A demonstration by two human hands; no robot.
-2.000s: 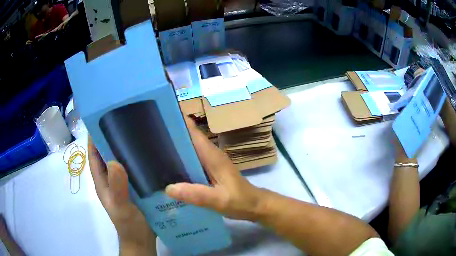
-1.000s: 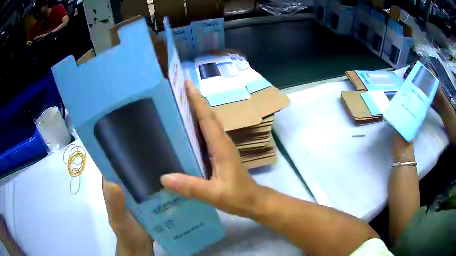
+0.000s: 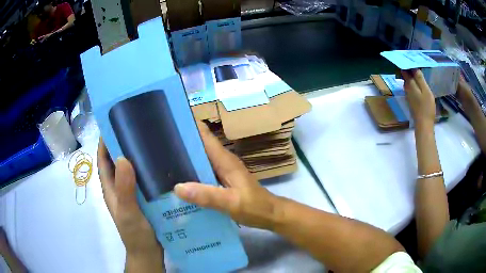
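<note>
A light blue humidifier box (image 3: 154, 144) is held tilted in the air above the white sheeting, its dark cylinder print facing me and its lettering upside down near the lower end. Its notched upper end leans left. My left hand (image 3: 127, 205) grips its left side, thumb on the front edge. My right hand (image 3: 229, 186) grips its right side, thumb on the front face below the printed cylinder; the fingers are partly hidden behind the box.
Flat boxes (image 3: 264, 144) are stacked behind my right hand. Rubber bands (image 3: 82, 171) and a bagged white cylinder (image 3: 56, 134) lie left, beside a blue tray (image 3: 24, 160). Erected boxes (image 3: 224, 40) stand behind. A neighbour at right holds another box (image 3: 418, 59).
The box has turned so its front faces me squarely and its white side panel is out of sight; both hands stay on it. The neighbour's box has been raised and opened out.
</note>
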